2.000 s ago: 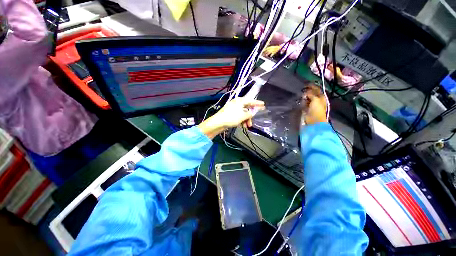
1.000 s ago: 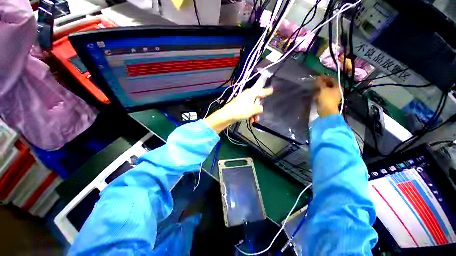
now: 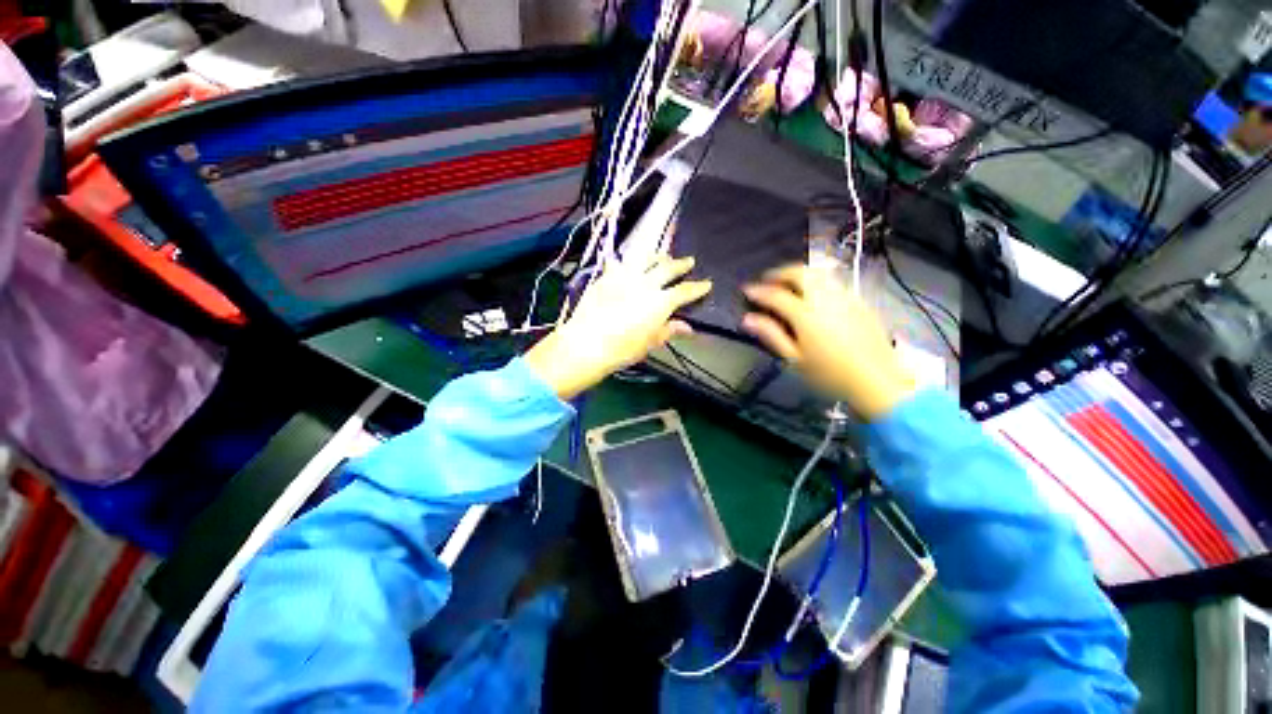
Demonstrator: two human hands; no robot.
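Note:
A dark glossy tablet point(image 3: 742, 237) lies on the large test instrument point(image 3: 907, 230) in the middle. My left hand point(image 3: 621, 318) is at its left edge, beside a bundle of white cables point(image 3: 635, 154); whether it grips the edge or a plug cannot be told. My right hand point(image 3: 823, 332) is blurred, over the tablet's near right part, fingers apart and holding nothing. A pale-framed fixture with a grey panel point(image 3: 660, 509) lies at the bench's front edge. A second such fixture point(image 3: 858, 579) lies to its right, with blue cables point(image 3: 823, 558) looped over it.
A monitor point(image 3: 405, 181) stands at the left and another point(image 3: 1116, 460) at the right. A white tray point(image 3: 265, 523) sits at the lower left, a red tray point(image 3: 168, 251) behind it. A person in pink point(image 3: 84, 307) is at the far left. Black cables hang at the back.
My right hand has left the tablet's right edge and moved left and nearer over it. The view has shifted, and the second fixture with the blue cables now shows more fully.

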